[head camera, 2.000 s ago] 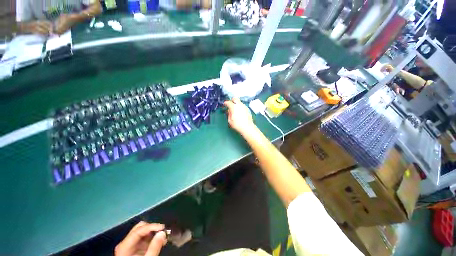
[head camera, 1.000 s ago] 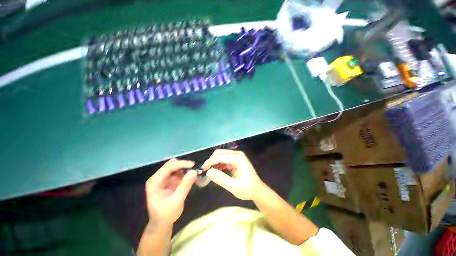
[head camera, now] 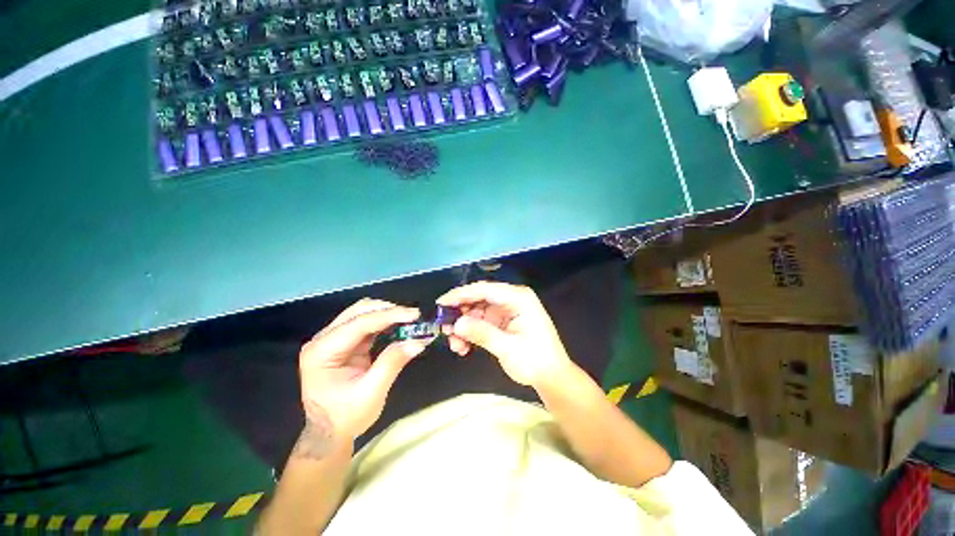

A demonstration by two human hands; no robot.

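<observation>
My left hand holds a small green circuit-board assembly between thumb and fingers, over my lap below the bench edge. My right hand grips a dark purple housing at the board's right end. The two parts meet or overlap; fingertips partly hide the join. On the bench, the clear blister tray holds rows of circuit boards and a near row of purple units. Loose purple housings lie heaped right of the tray. Small black parts lie scattered in front of it.
A clear plastic bag lies behind the heap. A white adapter with a cable and a yellow push-button box are at the right. Brown cartons and stacked ribbed trays stand right, below the bench edge.
My right hand has come from the housing heap back to my left hand over the lap. The board and purple housing now show between my fingers. The view has tilted down, away from the bench's far side.
</observation>
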